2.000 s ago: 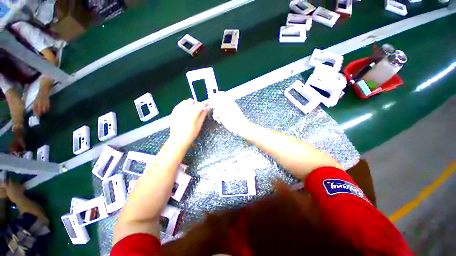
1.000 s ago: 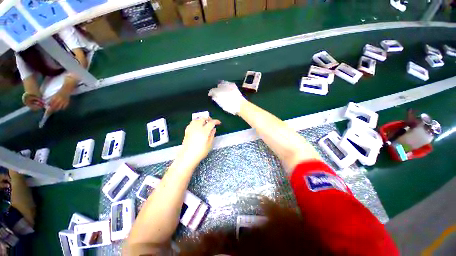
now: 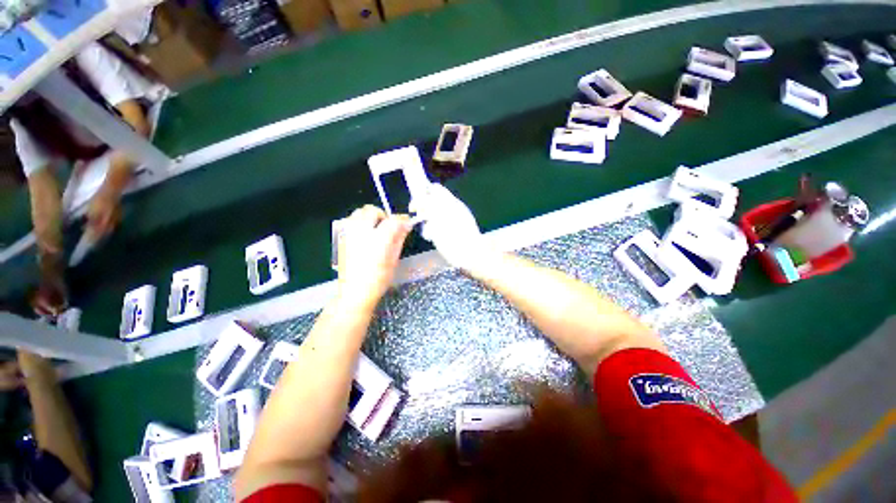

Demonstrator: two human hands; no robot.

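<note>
A white front housing [image 3: 390,158] with an open rectangular window is held above the green belt, near the rail. My right hand [image 3: 444,221], in a white glove, grips its lower right corner. My left hand [image 3: 369,241], bare, has its fingers together at the housing's lower edge, close to the right fingertips. Whether a small part is between the left fingers cannot be told. Another housing [image 3: 336,244] lies on the belt, partly hidden behind my left hand.
Housings ride the belt [image 3: 521,187] on both sides of my hands. Loose housings [image 3: 234,428] lie on bubble wrap [image 3: 452,344] at left, with a pile [image 3: 704,251] at right. A red tray [image 3: 833,261] holds a bottle [image 3: 817,236]. A person's arms [image 3: 106,201] are across the belt.
My right hand has come back from over the belt and now grips a housing. My left hand has stayed nearby and moved beside it. The housings at left have shifted further left.
</note>
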